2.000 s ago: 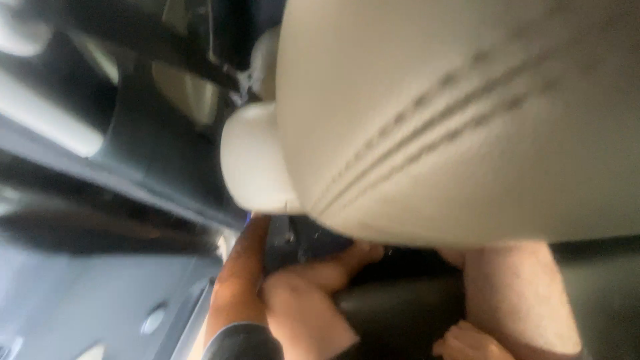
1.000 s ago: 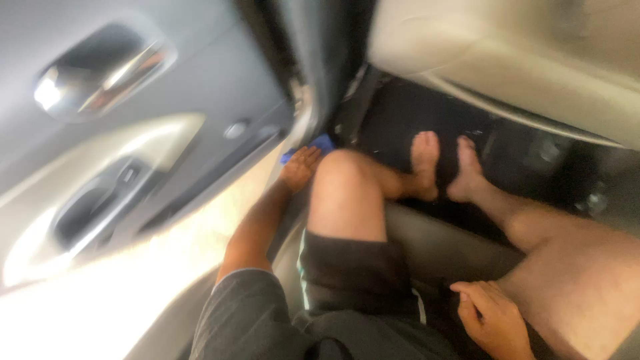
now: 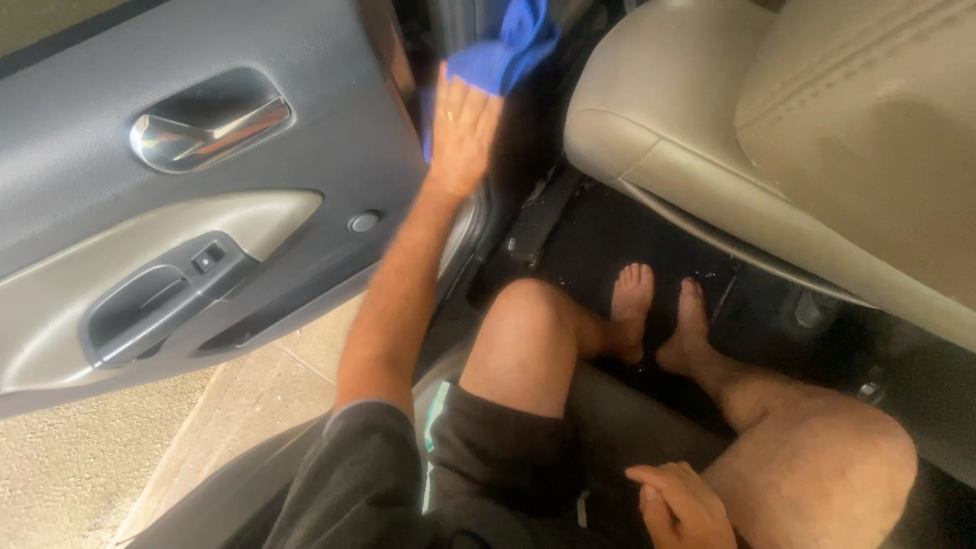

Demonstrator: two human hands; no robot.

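Note:
My left hand point(image 3: 461, 133) reaches forward at the top centre and grips a blue cloth point(image 3: 492, 65), which lies against the car's door pillar point(image 3: 454, 27). Part of the cloth hangs past the fingers, and some is hidden behind the hand. At the lower right, my right hand point(image 3: 679, 503) rests near my inner thigh with its fingers loosely curled. No object shows in it; its palm is hidden, and the frame's bottom edge cuts it off.
An open car door point(image 3: 328, 145) with a chrome handle point(image 3: 210, 137) and a window switch point(image 3: 208, 259) fills the left. A beige leather seat point(image 3: 686, 99) stands at the upper right. My bare feet are on the dark car floor point(image 3: 587, 229). Paving point(image 3: 267, 396) shows below the door.
My left hand and the blue cloth have moved forward, up along the door pillar, from low beside my knee. My right hand stays near my thigh. The view has swung down from the seat back.

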